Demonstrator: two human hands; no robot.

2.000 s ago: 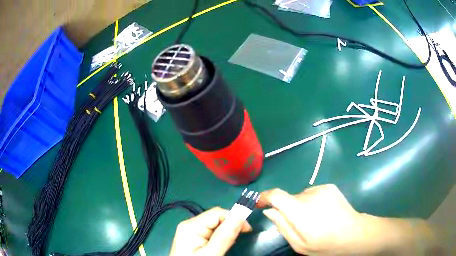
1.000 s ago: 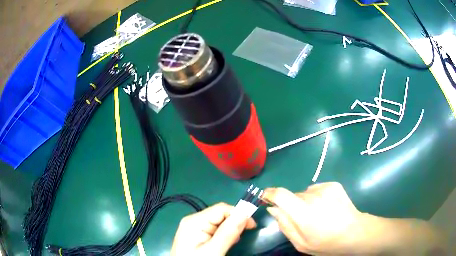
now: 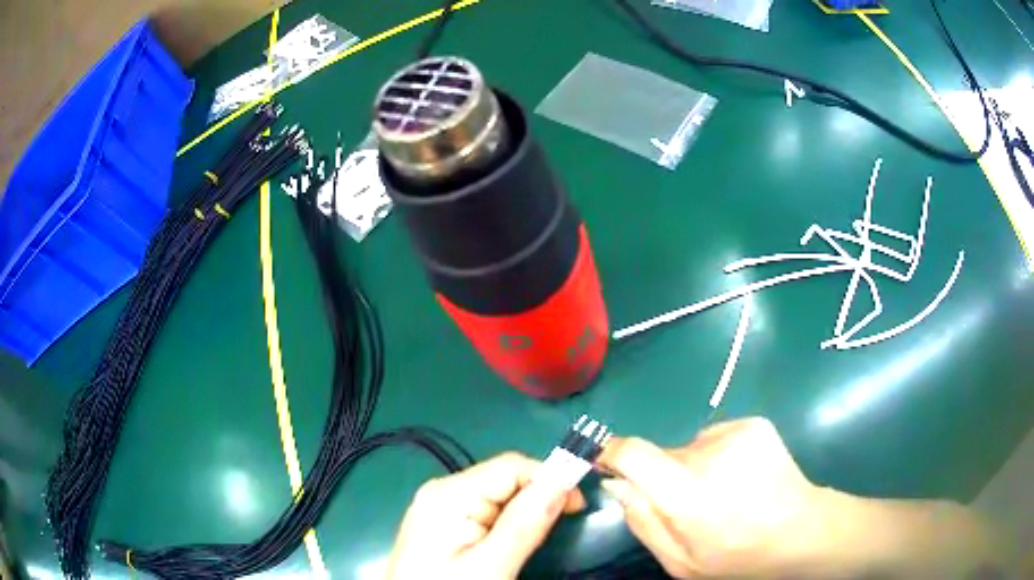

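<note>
My left hand [image 3: 482,515] is at the bottom centre, shut on several thin black cables and a white flat piece [image 3: 556,474] lying over them. The cable ends [image 3: 587,436] stick out past it side by side, with small silvery-white tips. My right hand [image 3: 703,487] is just to the right, its thumb and finger closed at the edge of the cable ends. A thin brownish item shows at its fingertips; most of it is hidden, and I cannot tell what it is.
A red-and-black heat gun [image 3: 499,249] stands nozzle up just beyond my hands. Black cable bundles [image 3: 147,306] and a blue bin [image 3: 91,193] lie left. White tubing [image 3: 858,266] lies right. Clear bags [image 3: 624,108] and a power cord [image 3: 737,82] lie at the back.
The view has shifted slightly, so the heat gun appears higher and further right. My hands keep nearly the same pose; the tips beyond the white piece sit more evenly side by side.
</note>
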